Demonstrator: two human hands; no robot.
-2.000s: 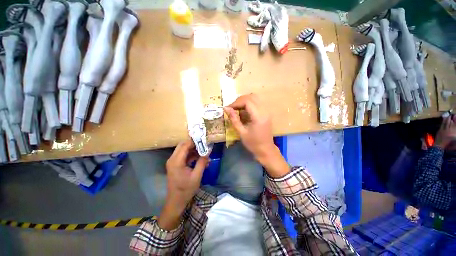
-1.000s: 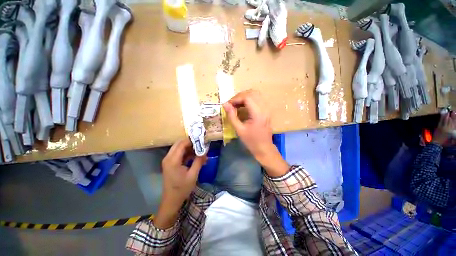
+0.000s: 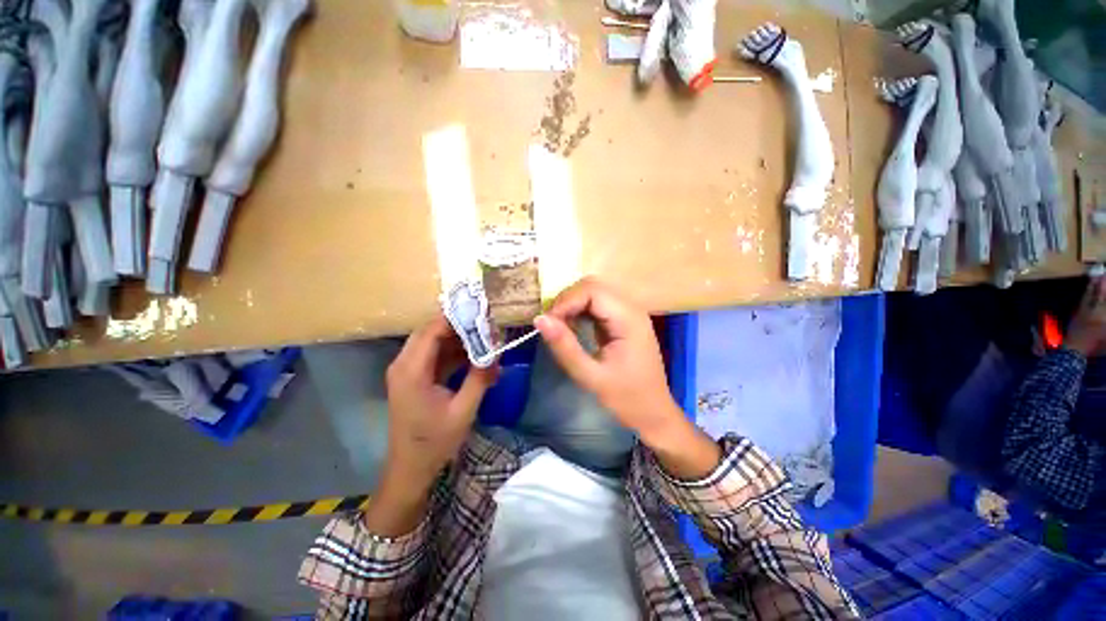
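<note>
My left hand (image 3: 427,406) is shut on a small grey-white insert piece (image 3: 467,319) with dark outlines, held at the bench's front edge. My right hand (image 3: 603,358) pinches a thin pale applicator stick (image 3: 516,343). The stick's tip is at the lower end of the piece; whether it touches is hard to tell. A whitish glue patch (image 3: 507,249) lies on the bench between two pale tape strips (image 3: 451,200). A single grey-white stem part (image 3: 808,146) lies to the right, head to the back.
Rows of stem parts stand at left (image 3: 140,146) and right (image 3: 970,158). A whitish bundle (image 3: 682,43) and a cut-off bottle (image 3: 427,17) are at the back. A blue-rimmed bin (image 3: 859,412) is right of my knee. Another person's sleeve (image 3: 1045,425) shows at far right.
The stick's tip has moved from the glue patch to the lower end of the piece. My right hand has come down towards the bench edge. The view has shifted slightly.
</note>
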